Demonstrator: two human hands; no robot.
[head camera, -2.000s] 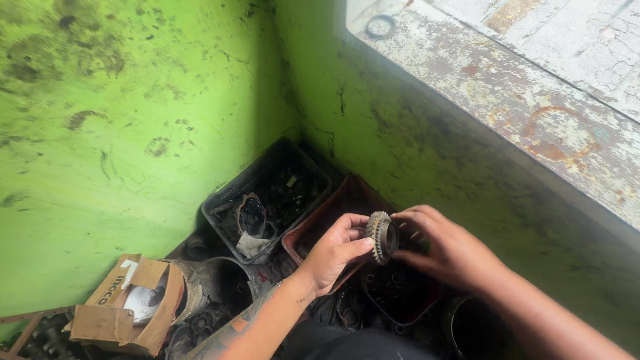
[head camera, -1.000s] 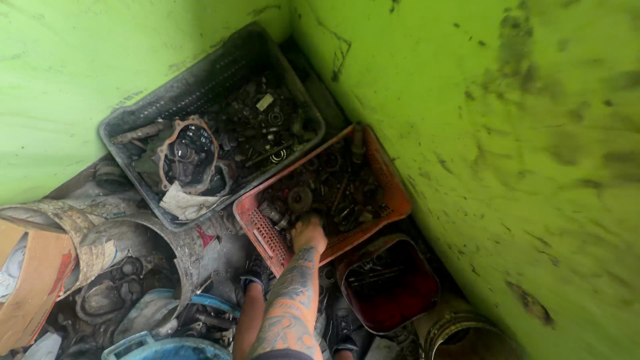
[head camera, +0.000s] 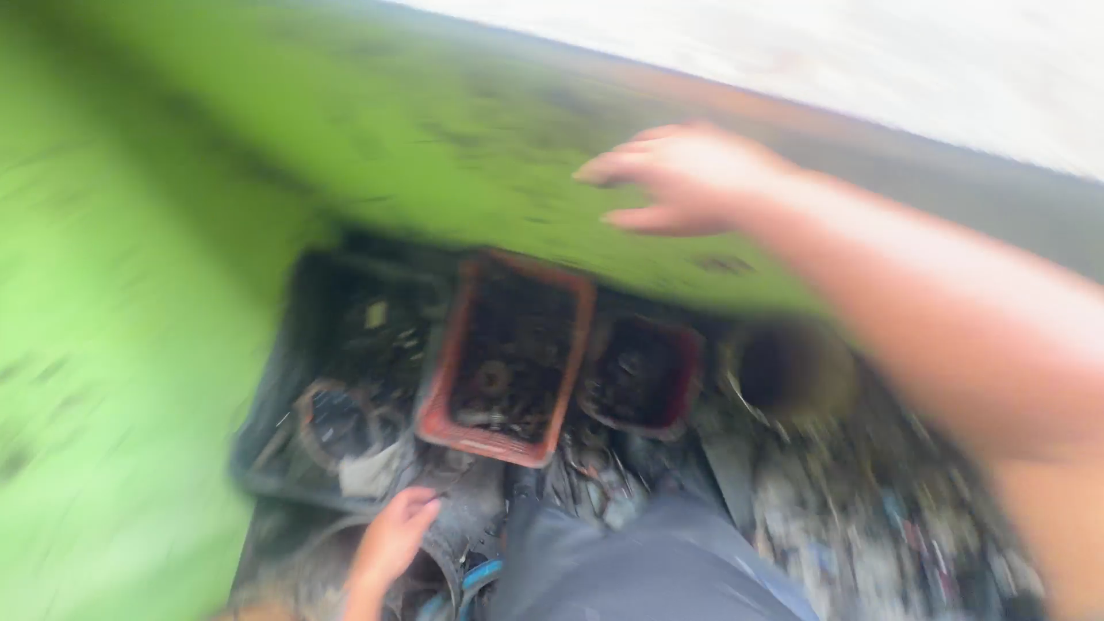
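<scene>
My right hand (head camera: 677, 179) is raised in front of the green wall, just below the pale ledge, with its fingers apart and nothing seen in it. Low in the view, my left hand (head camera: 401, 526) hangs near the front edge of the dark plastic crate; its fingers are blurred and I see no object in them. Between and beyond my hands stands an orange plastic crate (head camera: 487, 442) of dark metal parts, among them a round ring-like part (head camera: 493, 377). The dark crate (head camera: 259, 431) holds a metal housing (head camera: 332, 423) and a pale rag (head camera: 369, 473).
Right of the orange crate stand a small red-rimmed container (head camera: 693, 371) and a round bucket (head camera: 841, 371). A wide cylinder (head camera: 444, 552) and a blue rim (head camera: 483, 571) lie near my legs. The ledge (head camera: 949, 78) crosses the upper right. Loose items cover the lower right floor.
The toothed gear held between both hands two seconds ago is not seen in them now. One second ago a hand reached into the orange crate; now both hands are outside it. The view has swung.
</scene>
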